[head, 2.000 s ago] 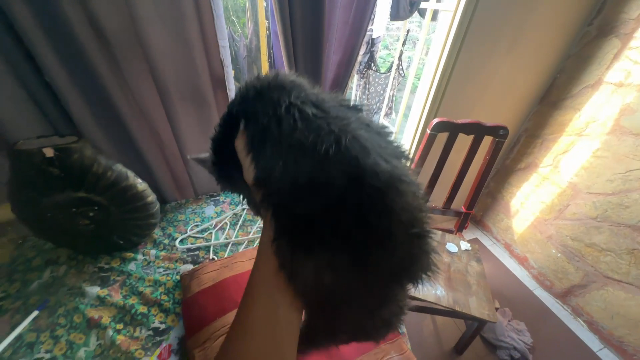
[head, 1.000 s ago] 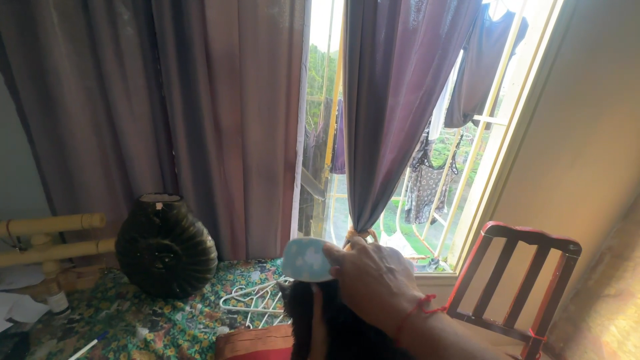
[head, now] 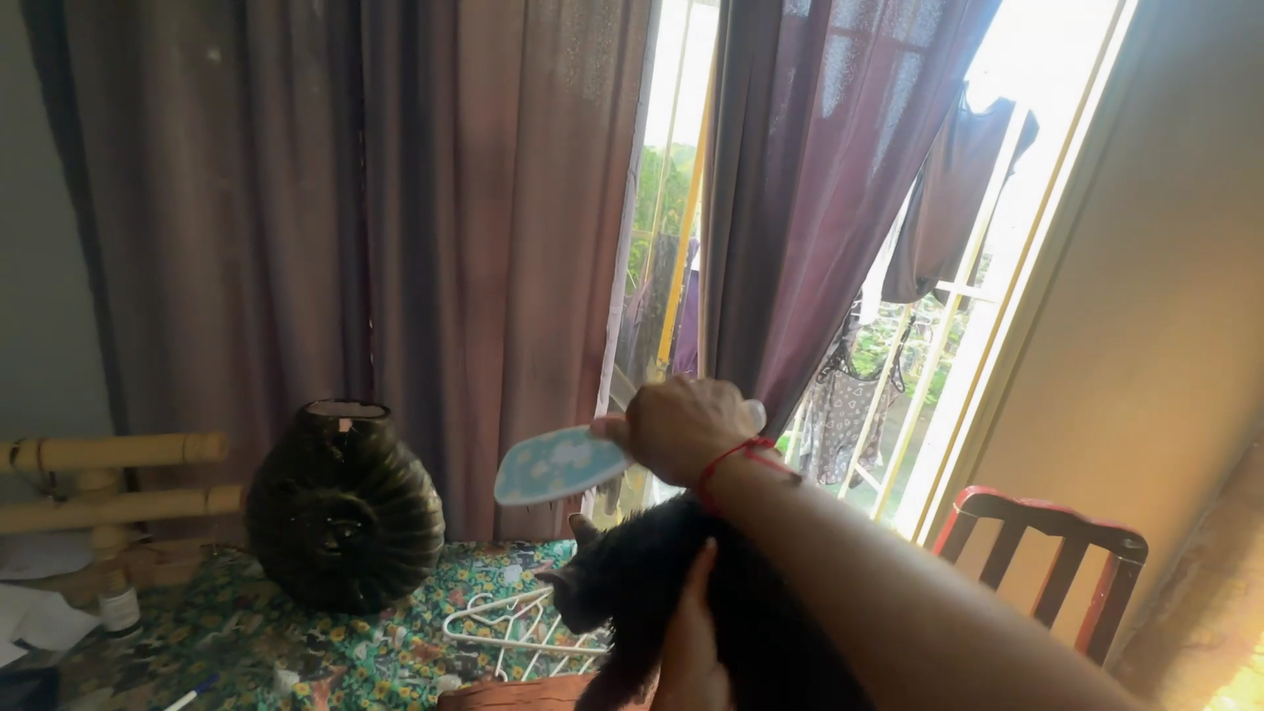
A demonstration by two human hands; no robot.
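A black furry cat (head: 652, 563) is at the lower middle, its head turned to the left. My left hand (head: 696, 632) grips the cat's body from below, with the thumb up along its side. Above the cat's back, my right hand (head: 686, 425), with a red string bracelet at the wrist, is closed around the handle of a light blue hairbrush (head: 563, 464) with a pale pattern. The brush head points left, its bristles facing down just above the cat's head. My right forearm hides part of the cat's back.
Behind are purple-brown curtains (head: 444, 247) and a barred window with hanging clothes (head: 849, 415). A dark ribbed vase (head: 346, 513), white hangers (head: 523, 627) and a small bottle (head: 120, 602) rest on a floral cloth (head: 375, 662). A wooden chair (head: 1057, 533) stands at right.
My right hand with the brush, out of view two seconds ago, came into view above the cat. The brush now points more clearly left. The view has tilted up from the first frame.
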